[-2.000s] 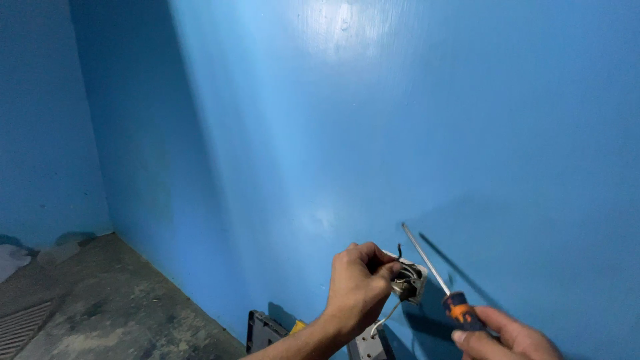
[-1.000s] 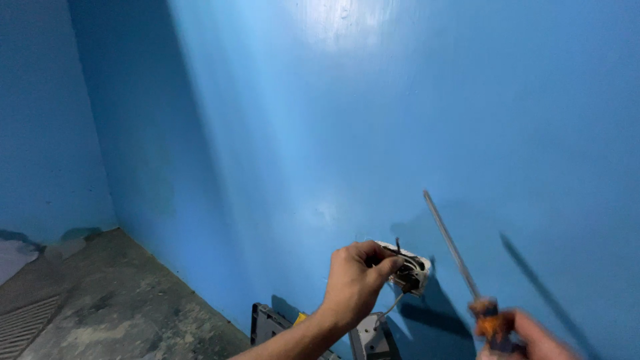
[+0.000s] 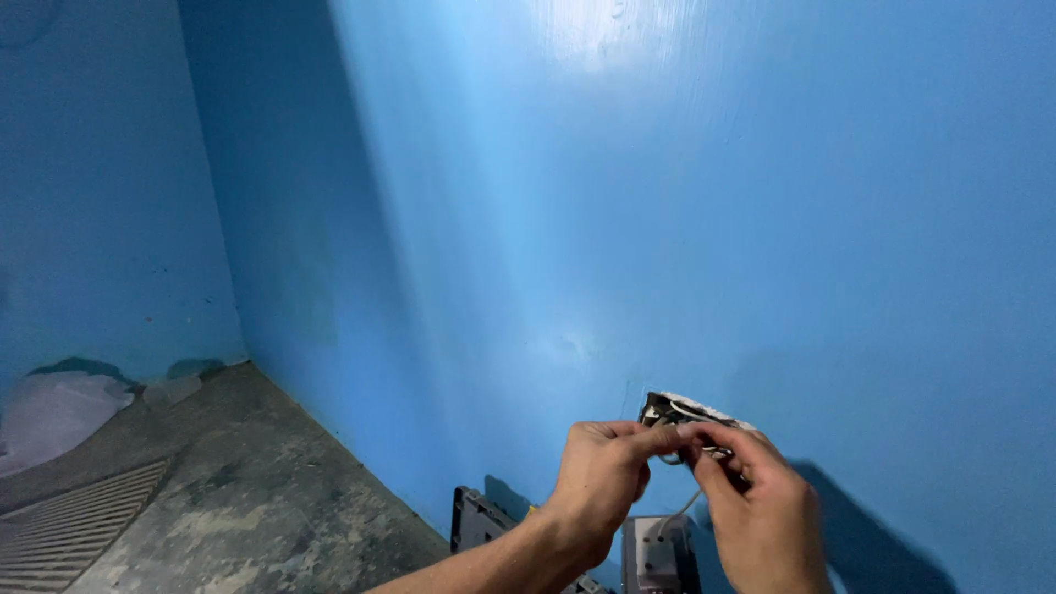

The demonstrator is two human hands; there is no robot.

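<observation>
An electrical wall box [image 3: 654, 404] with several wires bunched inside is recessed in the blue wall at the lower right. My left hand [image 3: 602, 470] has its thumb and fingertips pinched on wires at the box's front. Fingertips of my right hand [image 3: 763, 499] meet those of the left there and also pinch at the wires; which wire each holds is hidden. A pale cable [image 3: 681, 505] runs down from the box to a grey socket unit [image 3: 657, 553] hanging below, between my wrists. No screwdriver shows in the view.
A dark grey plastic case [image 3: 477, 520] stands open at the wall's foot, partly behind my left forearm. The stained concrete floor [image 3: 247, 511] has a slatted grate [image 3: 91, 524] at left. A pale plastic bag [image 3: 58, 417] lies near the corner.
My right hand, which held a screwdriver out to the right, has moved left to the wall box. The screwdriver is out of sight. My left hand stays at the wires.
</observation>
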